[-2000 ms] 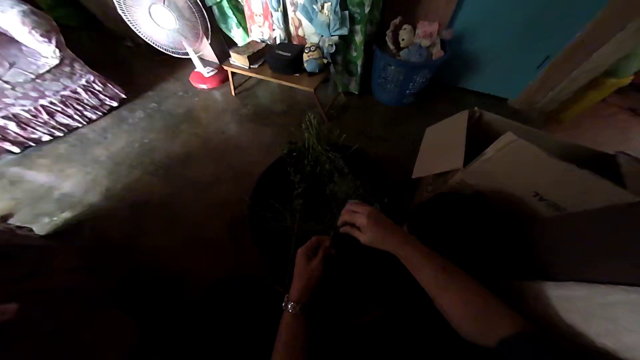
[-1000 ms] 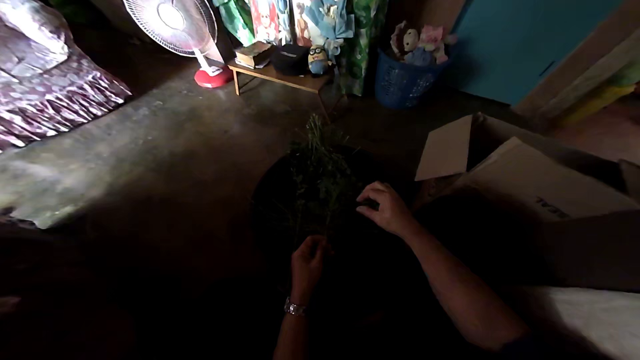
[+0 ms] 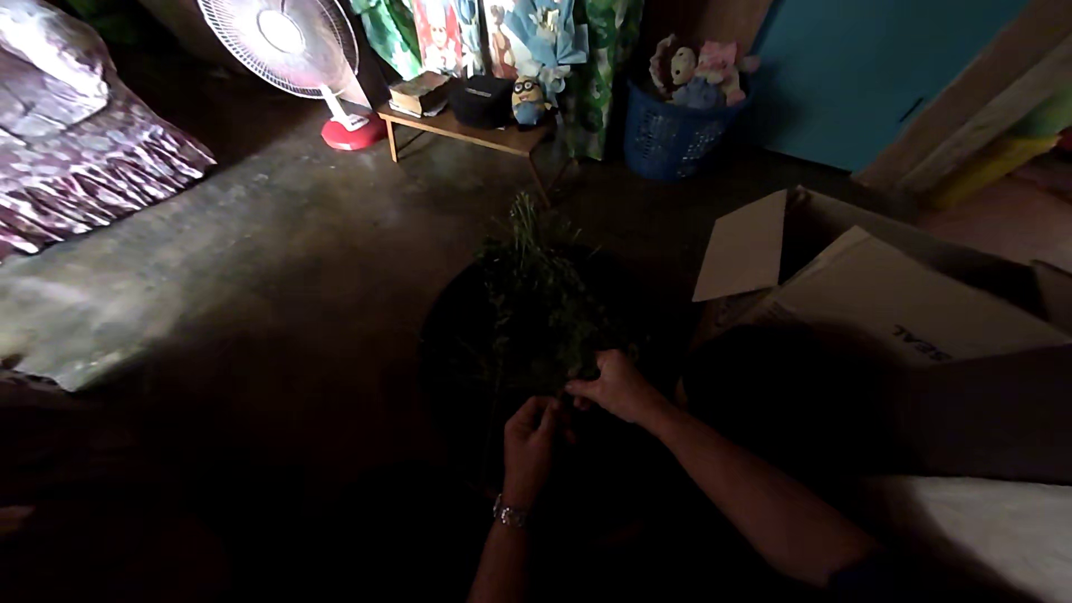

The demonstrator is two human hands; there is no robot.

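Green leafy plant stems (image 3: 536, 276) lie in a heap over a dark round container (image 3: 444, 335), whose lower part is lost in shadow. At the near end of the heap, my left hand (image 3: 532, 435), with a metal-banded watch (image 3: 509, 512) at the wrist, has its fingertips pinched together. Just right of it, my right hand (image 3: 615, 387) has thumb and fingers bent at the edge of the leaves. The fingertips of both hands are close together. Whatever is between them is too dark to tell.
An open cardboard box (image 3: 888, 293) stands to the right. Beyond the heap are a low wooden table (image 3: 469, 134) with a plush toy (image 3: 528, 102), a blue basket (image 3: 674, 138) of dolls and an electric fan (image 3: 280, 38). Ruffled fabric (image 3: 109, 184) hangs at the left.
My right hand was raised apart from the left a second ago, with its fingers spread; it has come down and left, close to my left hand.
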